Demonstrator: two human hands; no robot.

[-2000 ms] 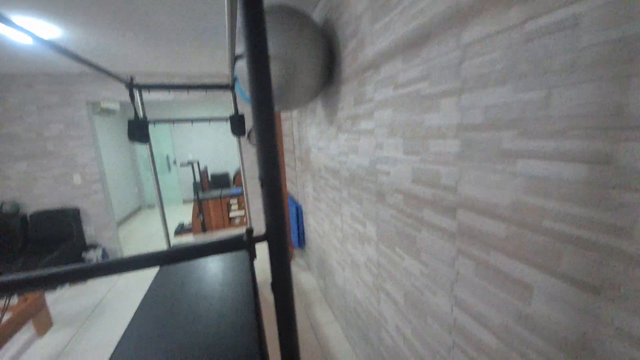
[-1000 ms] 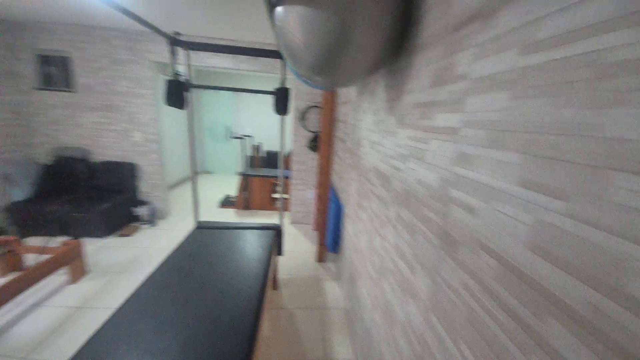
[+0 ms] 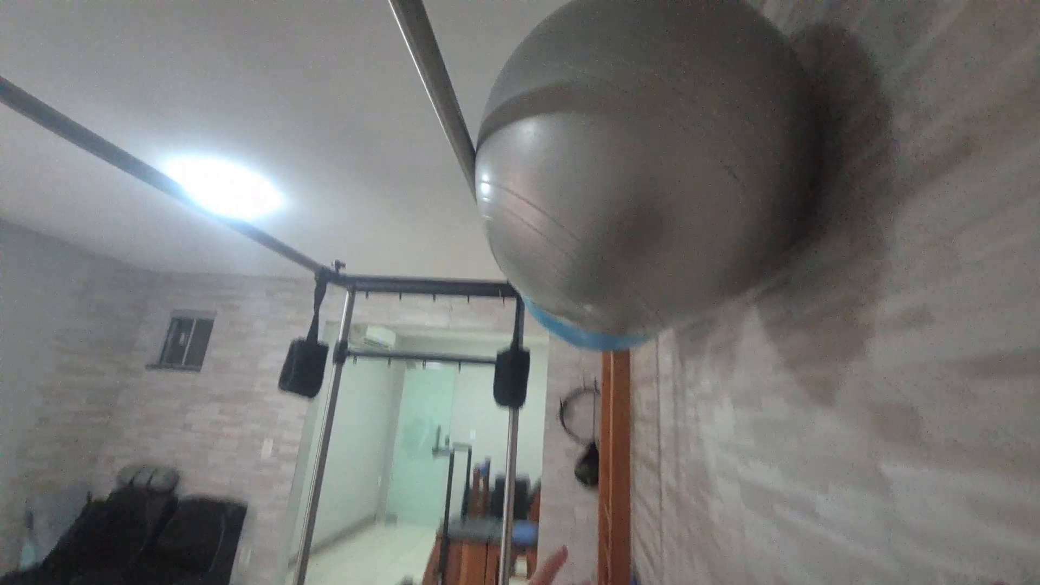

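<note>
At the bottom edge of the head view, part of a hand (image 3: 551, 567) shows, with one finger pointing up; which of my hands it is cannot be told, and the rest is cut off. No object is seen in it. Above it, a large grey exercise ball (image 3: 642, 171) rests high up against the brick-patterned wall, beside a metal rail. Part of a blue ball (image 3: 589, 331) peeks out below the grey one. The metal frame (image 3: 431, 286) of a Pilates apparatus stands behind, with padded black straps (image 3: 512, 378) hanging from it.
A wooden upright (image 3: 615, 471) runs along the wall on the right, near a hanging ring (image 3: 578, 414). A black sofa (image 3: 162, 528) stands at the lower left. Wooden equipment (image 3: 479, 544) is seen through the opening at the back. A ceiling light (image 3: 223, 188) shines at upper left.
The view has tilted up and come closer to the grey ball. Part of a hand has come into view at the bottom edge.
</note>
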